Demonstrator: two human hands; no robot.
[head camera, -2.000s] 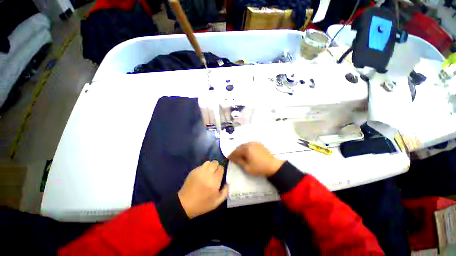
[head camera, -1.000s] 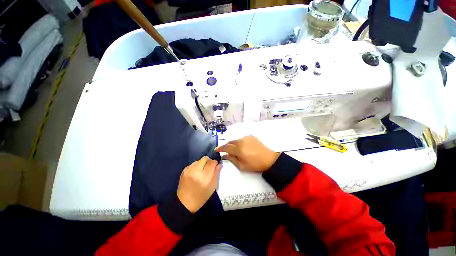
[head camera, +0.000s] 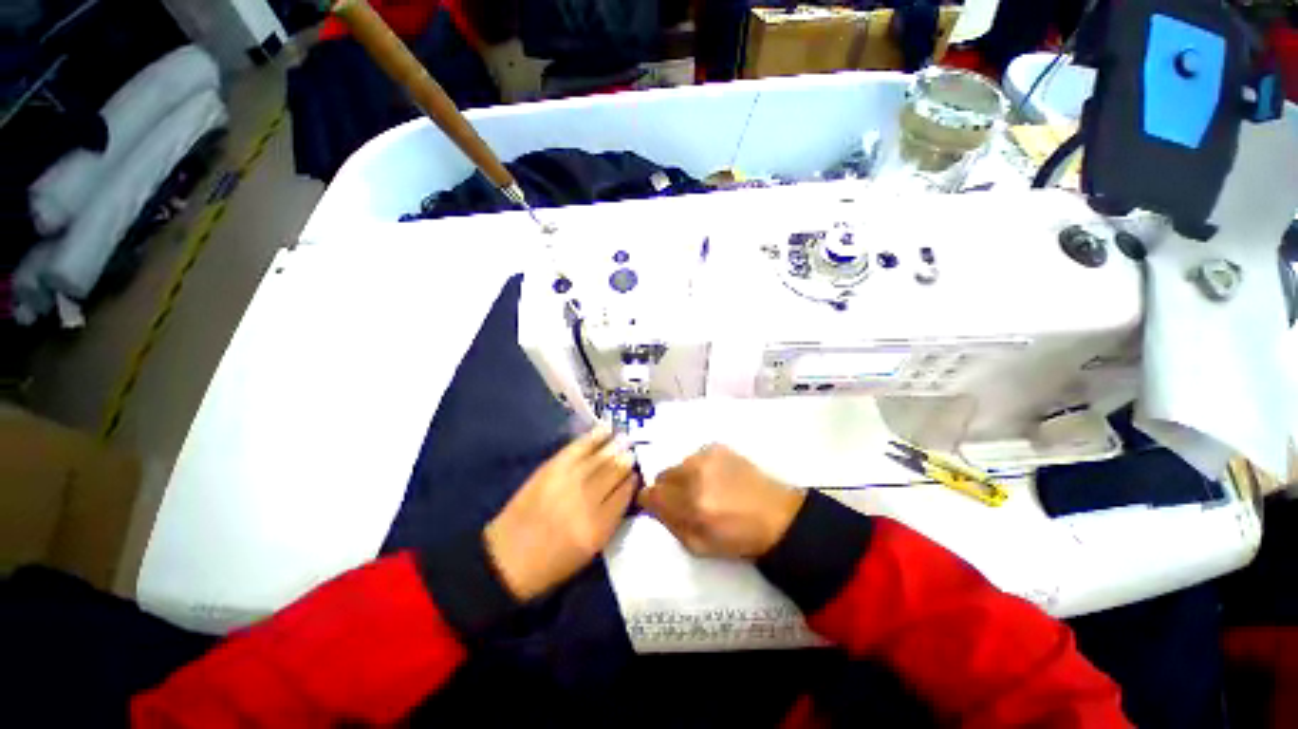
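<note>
A dark navy garment panel (head camera: 477, 413) lies on the white table left of the needle, runs under the presser foot (head camera: 626, 409) and hangs over the front edge. My left hand (head camera: 565, 516) lies on the panel just in front of the foot, fingers bent onto the cloth near its right edge. My right hand (head camera: 720, 501) is just right of it, its fingertips pinching the panel's edge. The fingertips of both hands are close together. The white sewing machine head (head camera: 883, 306) stands behind my hands.
Yellow thread snips (head camera: 951, 473) and a flat black rectangle (head camera: 1125, 486) lie at right by the machine base. A wooden-handled rod (head camera: 427, 94) slants behind the needle end. Behind are a trough (head camera: 377, 168) with dark cloth, a glass jar (head camera: 948, 126) and a black unit with blue face (head camera: 1179, 100).
The panel's upper part has narrowed to a point and shifted. My left hand has moved forward, flatter on the cloth, nearer the foot. The camera view has shifted slightly.
</note>
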